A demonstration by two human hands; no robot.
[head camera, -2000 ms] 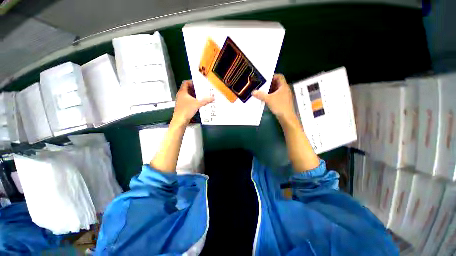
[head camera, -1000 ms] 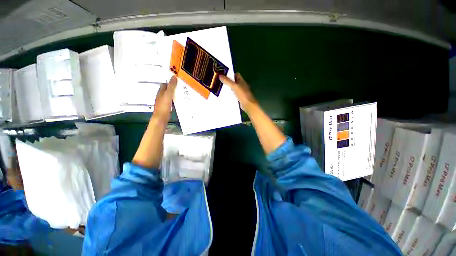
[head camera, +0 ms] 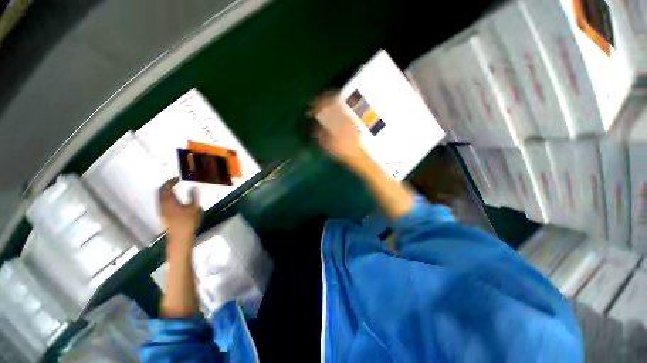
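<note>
A white box lid [head camera: 202, 124] with a black-and-orange device picture lies tilted on the green belt at left. My left hand [head camera: 179, 207] is at its lower edge, thumb and forefinger apart against the lid; whether it grips is unclear. A white closed box [head camera: 404, 117], back panel up with small dark, orange and purple-blue blocks, is at right of centre. My right hand [head camera: 337, 127], blurred, is at its left edge, fingers curled against the side and partly hidden. A plain white open box base [head camera: 117, 177] lies directly left of the lid.
White inner trays [head camera: 227, 262] are stacked near my lap. More bases with trays [head camera: 74, 230] line the belt at left. Stacked finished boxes [head camera: 528, 85] stand in tiers at right, one showing its picture. The belt's grey metal edge [head camera: 135, 88] runs behind.
The view has turned right. The picture lid, earlier between both hands, is now at left with only my left hand. My right hand has moved to the back-panel box, which shows a different tilt.
</note>
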